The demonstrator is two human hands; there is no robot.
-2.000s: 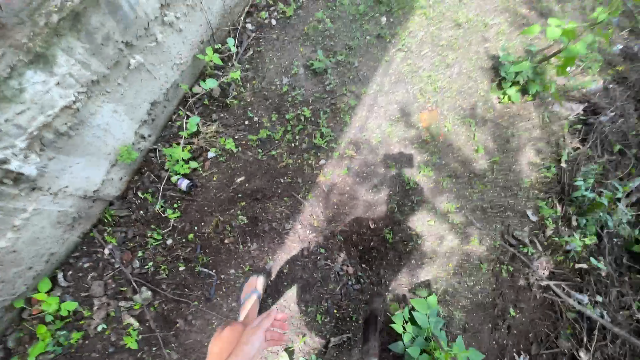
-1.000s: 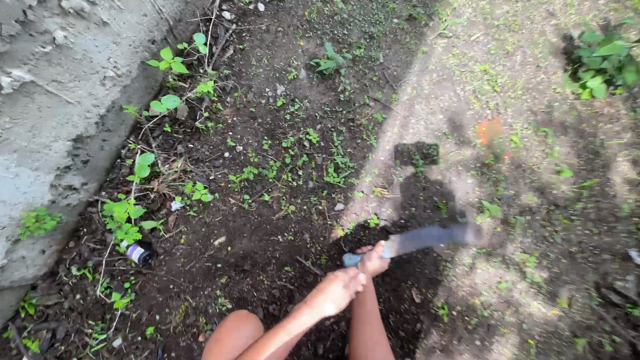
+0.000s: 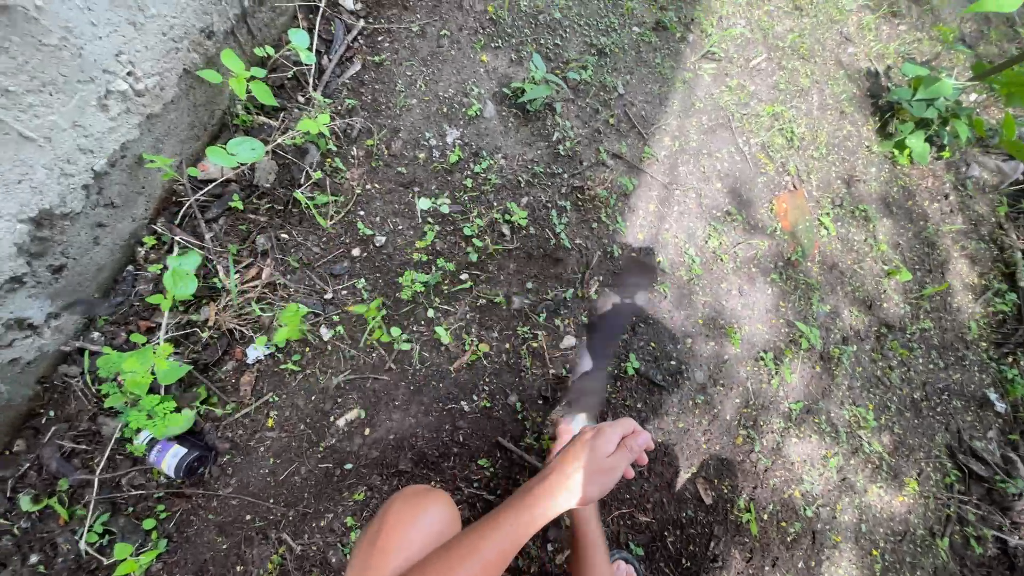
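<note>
My right hand (image 3: 562,436) is mostly hidden behind my left hand, with a long blade, like a machete (image 3: 602,340), rising from it. The blade is motion-blurred and points up and slightly right over dark soil. My left hand (image 3: 610,458) crosses in front of the right wrist, its fingers curled and pointing right; whether it grips anything is hidden. Below the blade lies loose, dark soil (image 3: 512,408) with small weeds (image 3: 420,280) to its left.
A rough concrete wall (image 3: 88,136) runs along the left. Near it lies a dark bottle with a purple and white label (image 3: 178,456) among leafy weeds (image 3: 144,376). An orange fragment (image 3: 792,210) and a leafy plant (image 3: 928,112) are at the right. My bent knee (image 3: 416,524) is at the bottom.
The blade has swung from pointing right to pointing up. Two seconds ago one hand showed with its fingers spread and no blade was visible; the view has since moved lower.
</note>
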